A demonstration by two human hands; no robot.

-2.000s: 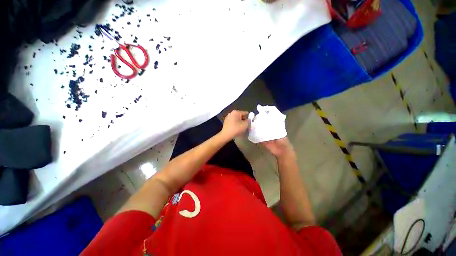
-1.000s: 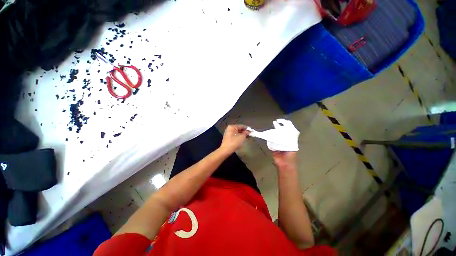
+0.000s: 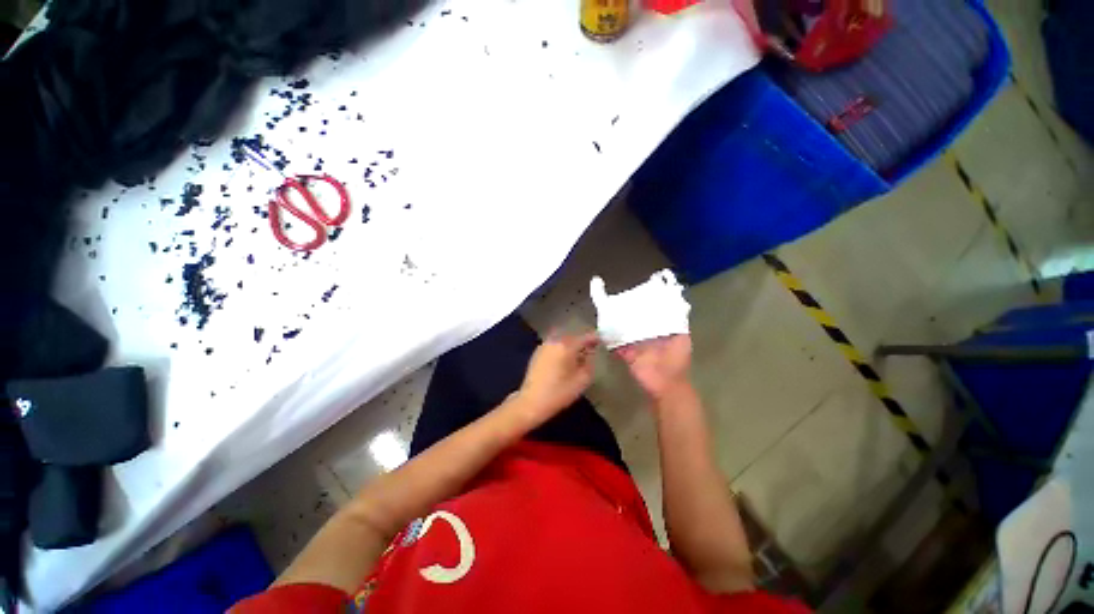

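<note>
A white knit work glove point(image 3: 644, 312) covers the fingers of my right hand point(image 3: 657, 357). My palm and wrist show bare below its cuff, and the fingers are spread inside it. My bare left hand point(image 3: 560, 374), slightly blurred, has its fingertips pinched at the glove's lower left edge. Both hands are over the floor, just off the table edge. Red-handled scissors point(image 3: 308, 214) lie on the white table cover point(image 3: 480, 180) among black clippings point(image 3: 199, 288).
A large black fabric heap point(image 3: 180, 72) lies at the upper left, and black folded pieces point(image 3: 90, 414) at the left edge. A yellow can point(image 3: 603, 18) stands at the top. A blue bin point(image 3: 756, 180) with stacked grey-purple material and a red bag point(image 3: 834, 36) adjoins the table.
My left hand has left the stretched glove part it was pulling and is now at the cuff side. The glove sits broader on my right hand, with finger ends pointing up.
</note>
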